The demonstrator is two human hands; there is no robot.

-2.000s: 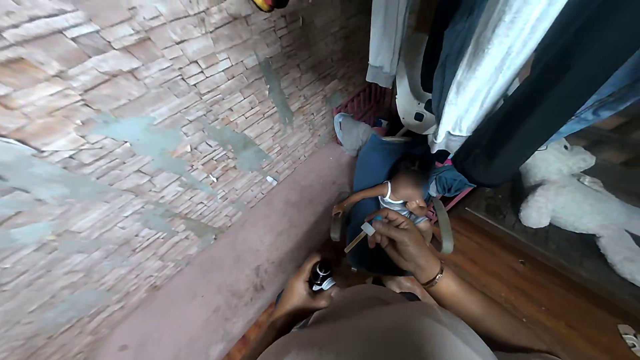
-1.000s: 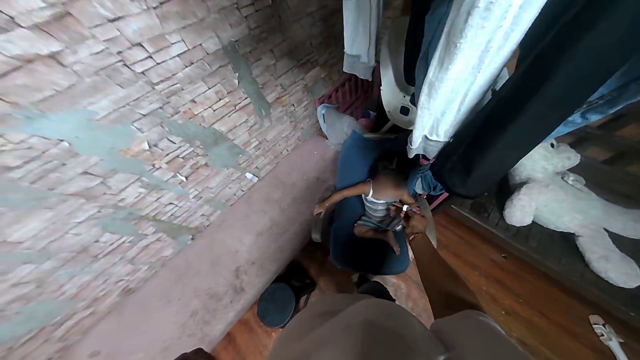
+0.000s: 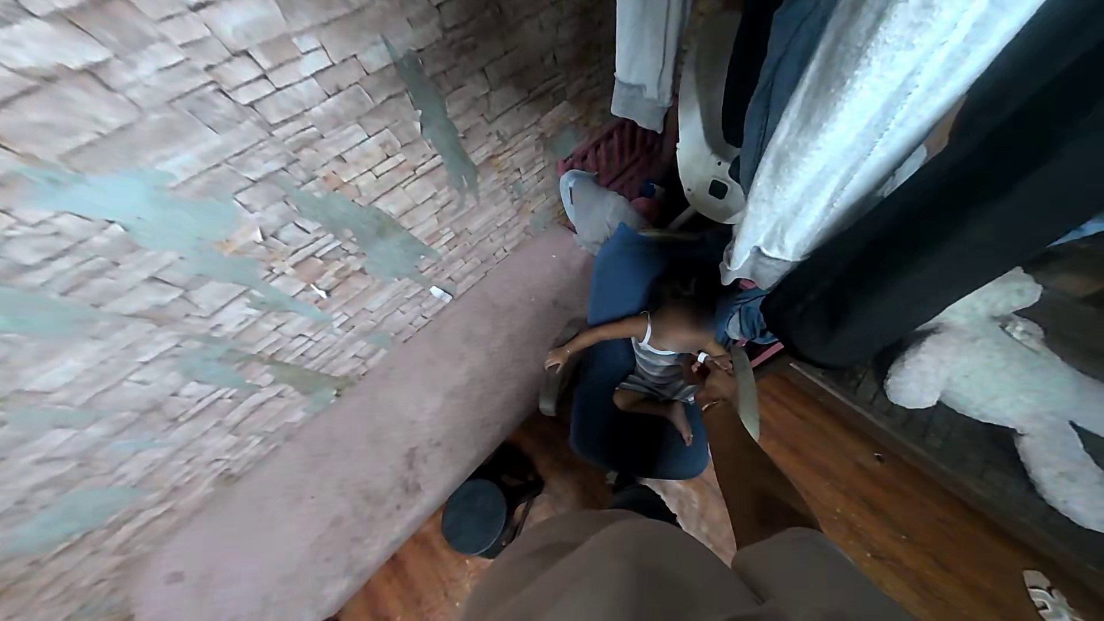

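Observation:
My right hand [image 3: 718, 386] reaches forward to the hand of a small person [image 3: 657, 358] who sits on a blue chair [image 3: 638, 453]. A small white thing [image 3: 704, 357] shows at the fingers where the two hands meet; whose fingers hold it I cannot tell. A bracelet [image 3: 711, 404] is on my right wrist. The seated person's other arm stretches out over the chair's armrest [image 3: 552, 392]. My left hand is out of view.
A wall with peeling brick-pattern covering [image 3: 345, 129] and a pink ledge [image 3: 414, 414] run along the left. Hanging clothes [image 3: 862, 129] and a white plush toy [image 3: 1018, 379] are at the right. A dark round-topped object [image 3: 474, 517] stands on the wooden floor [image 3: 871, 466].
My right hand has moved forward to the seated person's hand. My left hand, which held a small dark bottle two seconds ago, has left the view.

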